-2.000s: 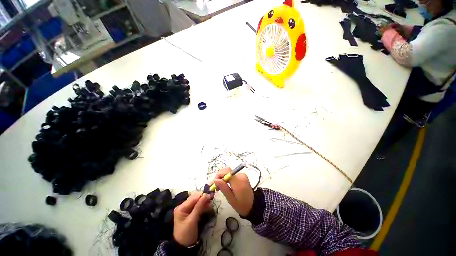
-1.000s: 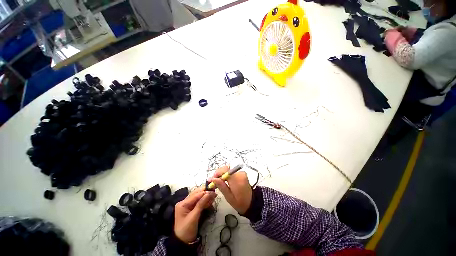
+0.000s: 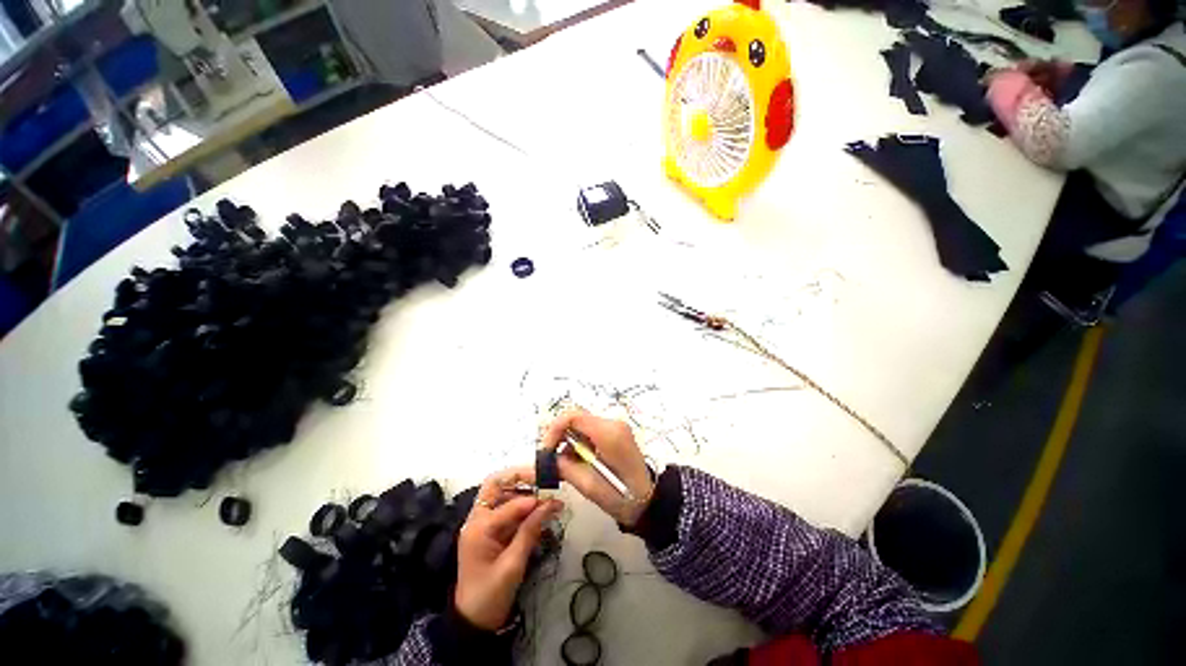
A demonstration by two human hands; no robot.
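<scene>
My right hand (image 3: 605, 466) holds a slim pale pen-shaped tool (image 3: 598, 466), yellow in its middle part, and its fingertips touch a small black loop (image 3: 548, 470). My left hand (image 3: 500, 546) is close beside it, fingers pinched near the loop's lower edge; what lies between the fingertips is too small to tell. A working pile of black loops (image 3: 377, 559) with loose thread tails lies left of my left hand. Three loops (image 3: 585, 604) lie in a row beside my right sleeve.
A large black loop pile (image 3: 234, 332) lies left. Dark thread ends (image 3: 611, 397), snips on a twisted cord (image 3: 689, 312), a small black box (image 3: 602, 203) and a yellow chick fan (image 3: 728, 111) are ahead. Black pieces (image 3: 939, 208) and a person lie right; a bin (image 3: 926, 546) stands below the table edge.
My right hand's tool has turned from pointing at the loop to lying back across the palm. The loop now stands upright between the two hands, and my left fingers have opened somewhat.
</scene>
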